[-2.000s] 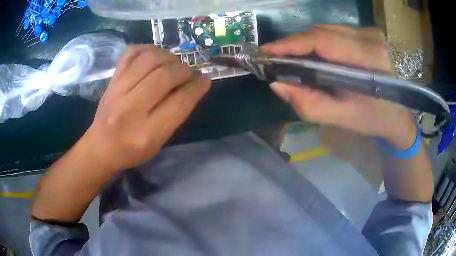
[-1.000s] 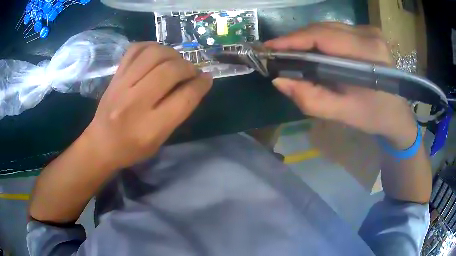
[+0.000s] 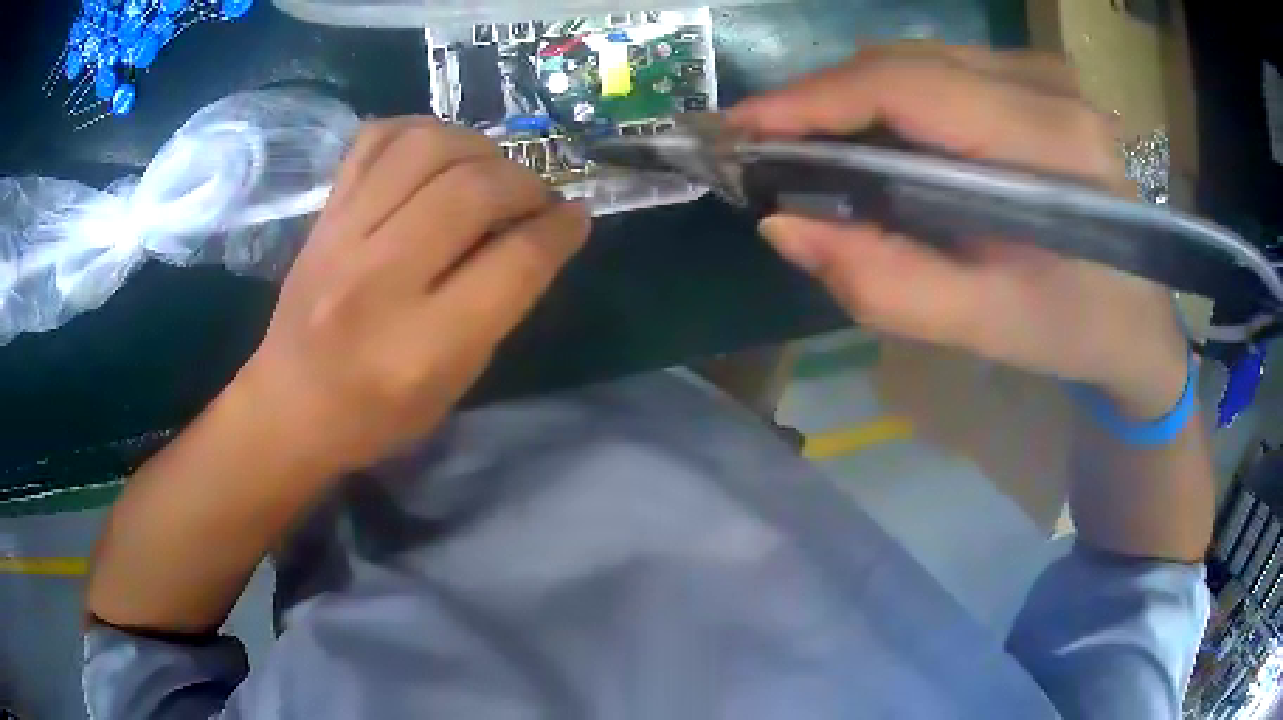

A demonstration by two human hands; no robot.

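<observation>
A white open power strip housing (image 3: 690,106) lies on the dark green bench with a green circuit board (image 3: 650,87) inside. My right hand (image 3: 943,197) holds a dark soldering iron (image 3: 901,193) like a pen, its tip inside the housing near the front row of metal contacts. My left hand (image 3: 422,267) is at the housing's front left corner, fingers bent together. My left fingertips are partly hidden, so I cannot tell whether they pinch a part. A blue part (image 3: 526,127) shows between the hands. The exact tip contact is blurred.
A pile of blue disc components (image 3: 120,49) lies at the upper left. A clear plastic bag (image 3: 211,183) lies left of the housing. A clear hood edge (image 3: 380,13) crosses the top. A cardboard tray (image 3: 1105,71) with silvery bits (image 3: 1147,166) is at the right.
The clear hood edge sits higher in view than two seconds ago. The iron and my right hand have shifted slightly; my left hand stays nearly in place.
</observation>
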